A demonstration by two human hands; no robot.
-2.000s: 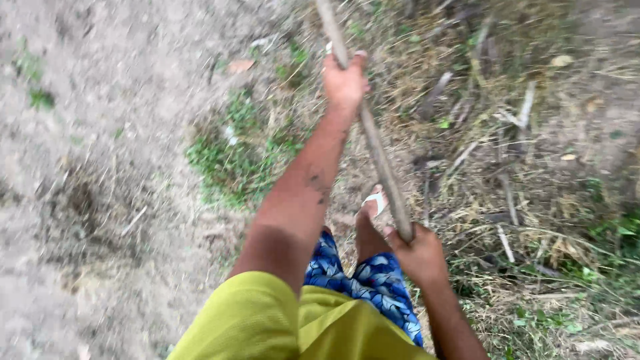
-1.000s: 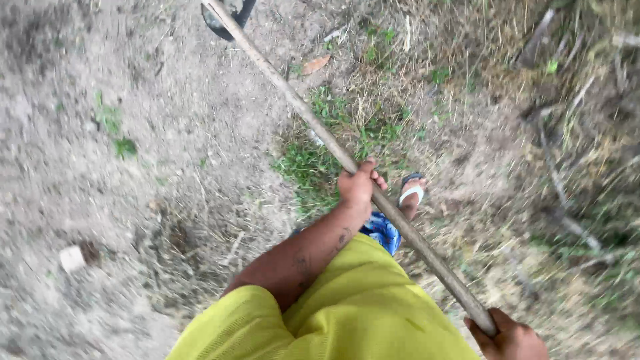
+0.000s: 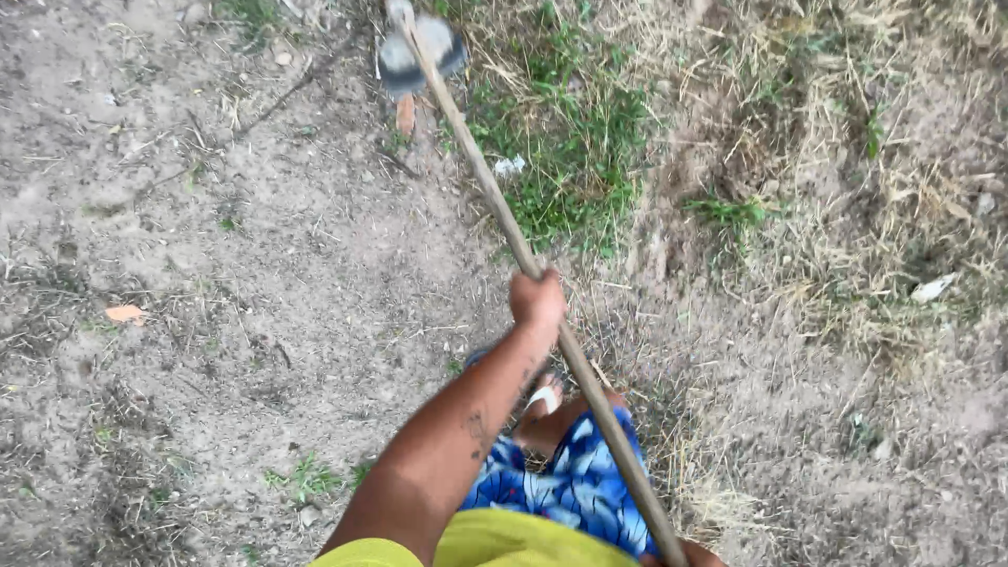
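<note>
My left hand (image 3: 539,299) is closed around the middle of a long wooden handle (image 3: 496,197), which slants from the top of the view down to the lower right. At the bottom edge my right hand (image 3: 691,554), partly cut off by the frame, grips the handle's lower end. A hoe's metal blade (image 3: 423,53), worn pale on its face with a dark rim, is at the far end of the handle, over the ground beside green grass (image 3: 583,150). The blade is slightly blurred, and whether it touches the soil I cannot tell.
Dry, bare soil (image 3: 315,236) spreads over the left. Straw and dry grass (image 3: 827,260) cover much of the right. A thin twig (image 3: 291,94), a brown leaf (image 3: 405,114) and white scraps (image 3: 509,165) lie about. My sandalled foot (image 3: 545,398) is just below my left hand.
The view has shifted. The hoe blade, cut off at the top edge one second ago, now shows beside the grass patch. Both hands have kept hold of the handle.
</note>
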